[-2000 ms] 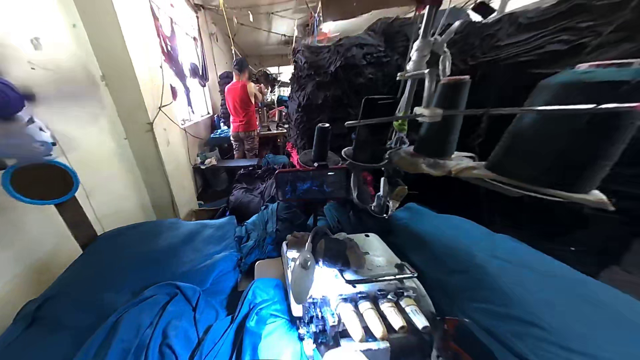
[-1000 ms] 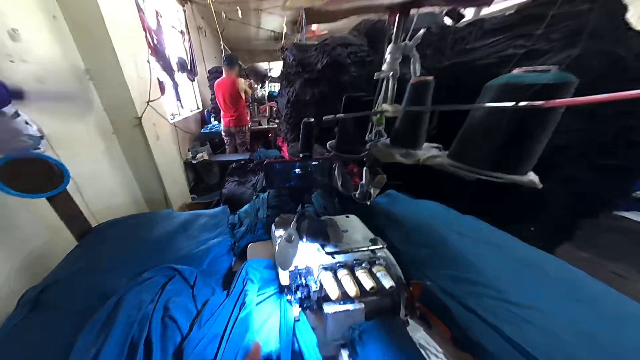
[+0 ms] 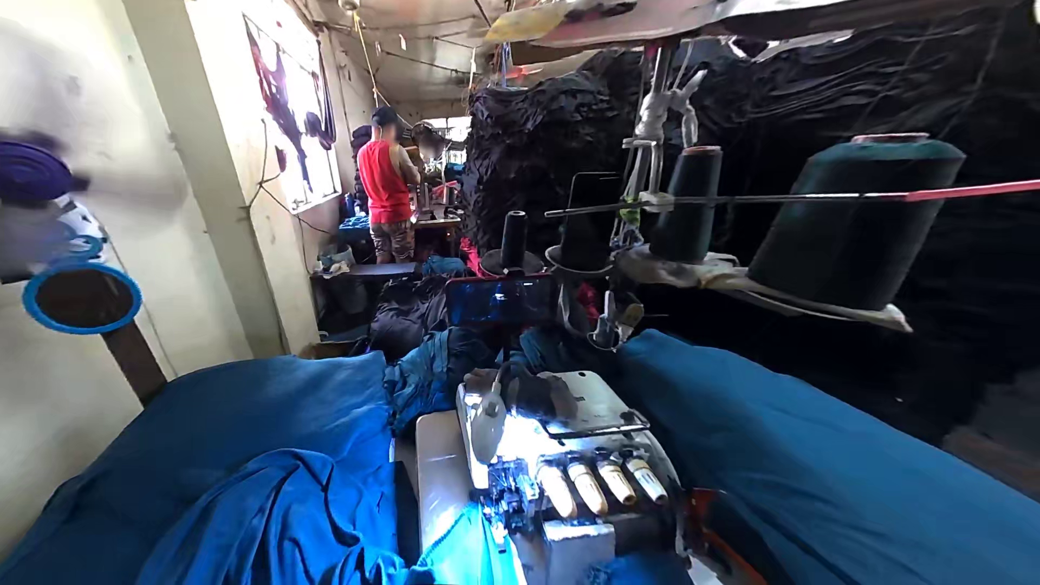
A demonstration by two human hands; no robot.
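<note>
An overlock sewing machine (image 3: pixel 569 439) stands at the lower middle of the head view, its lamp lighting the needle area (image 3: pixel 508 483). Several cream tension knobs (image 3: pixel 587 487) line its front. Bright blue fabric (image 3: pixel 467 548) lies at the presser foot and runs down to the bottom edge. More blue fabric (image 3: pixel 276 520) is bunched to the left of the machine. Neither of my hands shows in this frame, so what they hold or touch is hidden below the view.
Blue cloth (image 3: pixel 812 439) covers the right side. Dark thread cones (image 3: pixel 861 219) sit on a stand above it, crossed by a thin rod (image 3: pixel 772 197). A phone-like screen (image 3: pixel 500 301) stands behind the machine. A person in a red top (image 3: pixel 384 183) stands farther back, beside piled dark cloth (image 3: pixel 536 154).
A fingertip visible at the bottom edge one second ago is out of view now. The lit fabric at the presser foot has shifted and shows less of itself.
</note>
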